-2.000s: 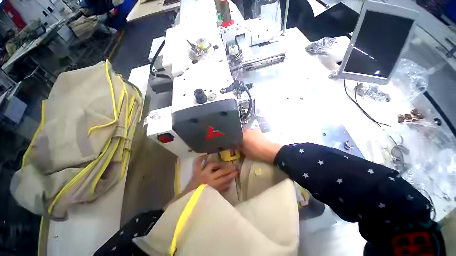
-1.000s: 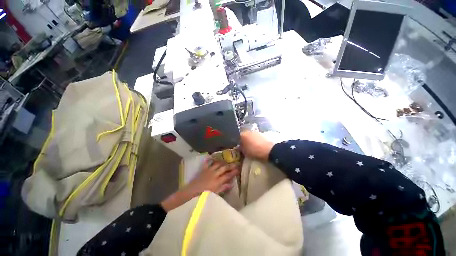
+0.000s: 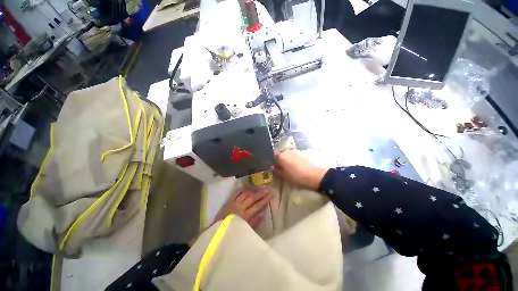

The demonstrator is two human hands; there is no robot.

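The beige workpiece (image 3: 284, 250) with a yellow edge strip (image 3: 214, 245) lies bunched in front of the machine, partly under its head. The machine head (image 3: 233, 146) has a dark grey front plate with a red logo. A yellow presser clamp (image 3: 261, 179) shows below it. My left hand (image 3: 251, 206) lies on the cloth just in front of the clamp, fingers pointing right. My right hand (image 3: 296, 169) is on the cloth right of the clamp, its fingertips partly hidden beside the machine head, so its hold is unclear.
A tall stack of beige workpieces (image 3: 91, 159) with yellow edges stands at the left. A dark control screen (image 3: 430, 45) stands at the back right. Crumpled clear plastic (image 3: 468, 85) and small brownish pieces (image 3: 471, 125) lie at the right. Thread cones (image 3: 251, 17) stand behind the head.
My left hand has drawn back slightly from the clamp since a second ago. My right hand remains beside the machine head. The view has shifted slightly.
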